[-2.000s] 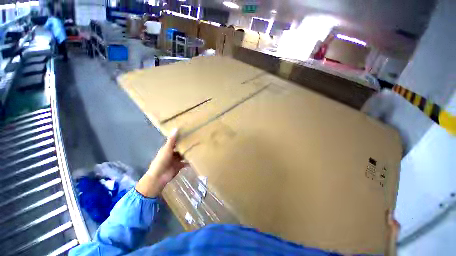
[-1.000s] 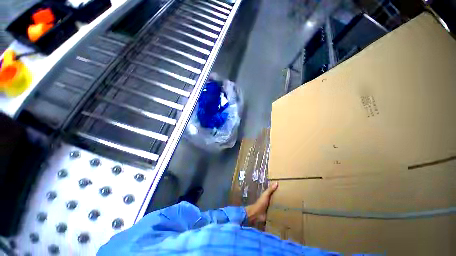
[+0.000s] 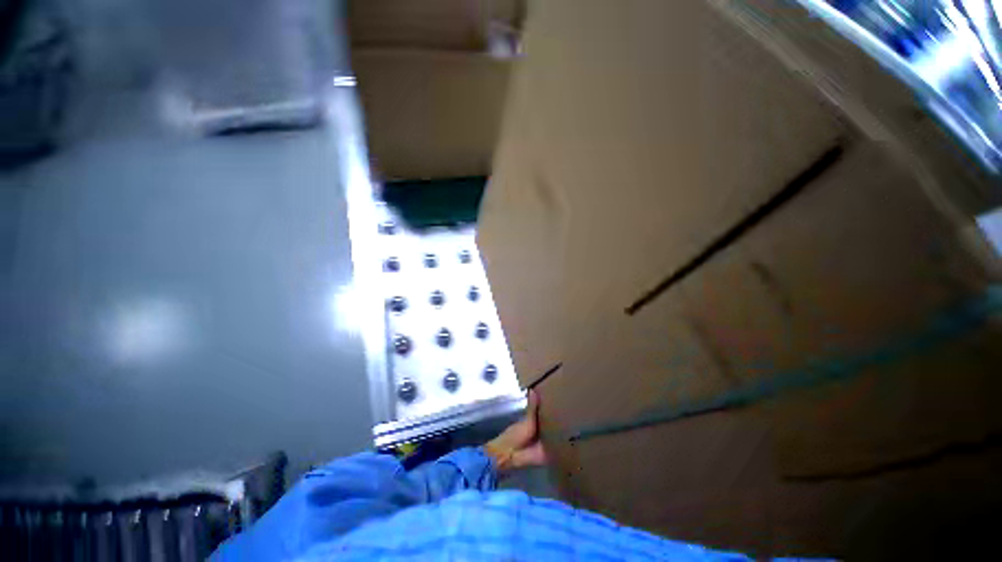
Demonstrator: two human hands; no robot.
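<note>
A large flat brown carton blank (image 3: 659,242) with dark slots and a narrow greenish strip fills the right half of the head view, tilted up close to my body. My left hand (image 3: 520,441) grips its near left edge, thumb against the sheet, fingers partly hidden. My right hand is not in view. The blank's left edge hangs beside and partly over the white ball transfer table (image 3: 423,324), hiding its right part.
A dark green board (image 3: 437,202) lies at the table's far end, with a brown carton (image 3: 434,110) behind it. Grey floor (image 3: 220,274) runs to the left. Metal rollers (image 3: 143,527) show at the lower left. Blurred bright lights are at the upper right.
The view has turned from the roller conveyor and the waste bag to the ball table and green board. The blank has turned with me, still held in my left hand.
</note>
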